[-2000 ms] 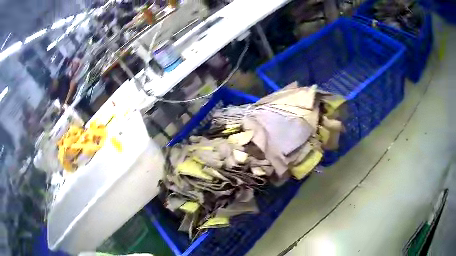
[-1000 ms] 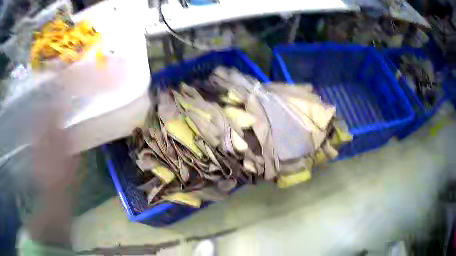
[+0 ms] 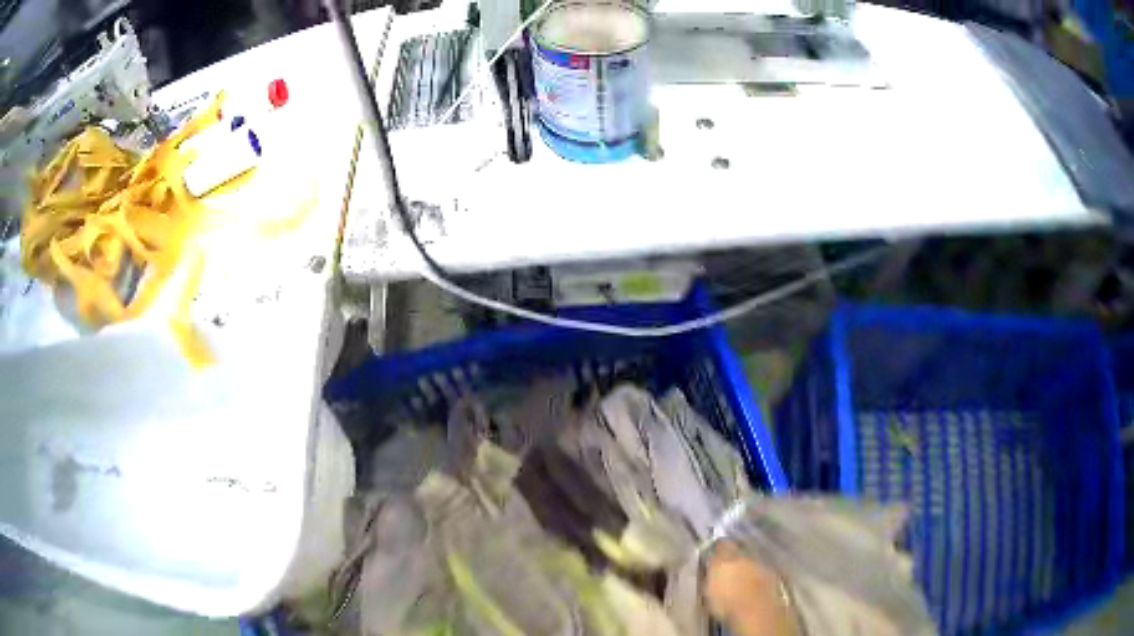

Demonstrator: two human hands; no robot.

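A tied bundle of grey-taupe cut pieces [image 3: 827,559] lies at the bottom, over the front of a blue crate [image 3: 742,410]. A pale tie binds it. Part of my right hand [image 3: 750,594] shows at the bottom edge, blurred and cut off, closed on the bundle just beside the tie. Which fingers hold it cannot be told. More cut pieces in taupe, dark brown and yellow-green [image 3: 497,547] fill the crate to the left. My left hand is not in view.
A white table [image 3: 796,174] crosses the top, with a labelled tin [image 3: 593,87] on it. A white tub [image 3: 162,460] and tangled yellow-orange strips [image 3: 106,236] are at the left. A second blue crate [image 3: 982,497] stands at the right. A pale cable [image 3: 597,327] hangs in front of the table.
The view has moved closer to the table and crate. The blurred hand and arm at the left are gone from view. A hand now shows on the bundle at the bottom.
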